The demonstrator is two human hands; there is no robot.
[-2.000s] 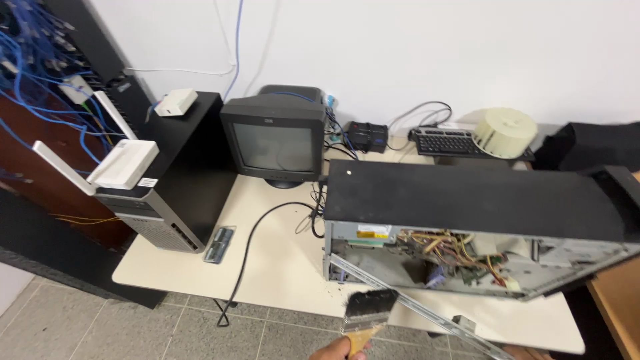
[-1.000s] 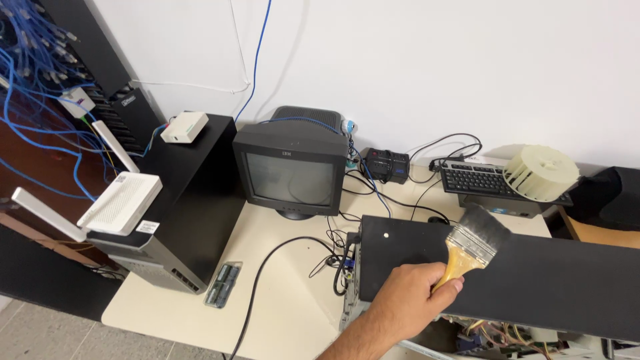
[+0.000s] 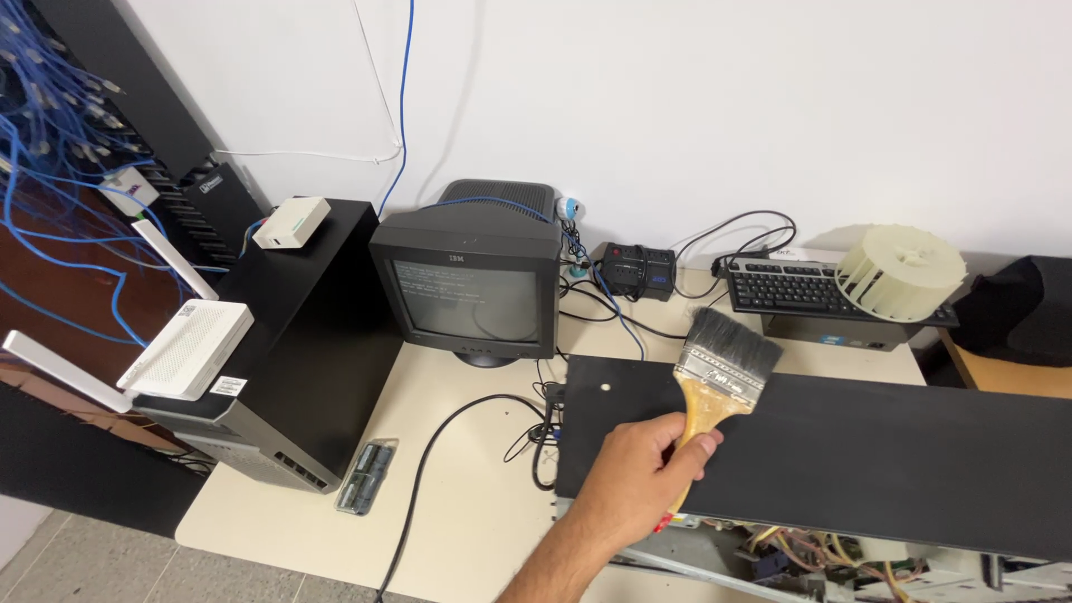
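My left hand point(image 3: 649, 477) grips the yellow wooden handle of a flat paintbrush point(image 3: 724, 368), its black bristles pointing up. The brush is over the black side of a computer case point(image 3: 837, 452) that lies at the right of the table. Below that panel the case is open, and bundled internal cables point(image 3: 837, 548) show inside. My right hand is out of view. Left of my hand a black cable point(image 3: 427, 452) curves across the cream table point(image 3: 477, 494).
An IBM CRT monitor point(image 3: 469, 293) stands behind. At left, a black tower point(image 3: 310, 327) carries a white router point(image 3: 191, 347); memory modules point(image 3: 367, 477) in a clear tray lie beside it. A keyboard point(image 3: 787, 289) with a cream blower wheel point(image 3: 903, 272) sits at back right, near a black power unit point(image 3: 638, 270).
The brush in my left hand has risen from the case's lower front edge to over its black panel. The view has shifted, and the monitor screen now shows lines of text.
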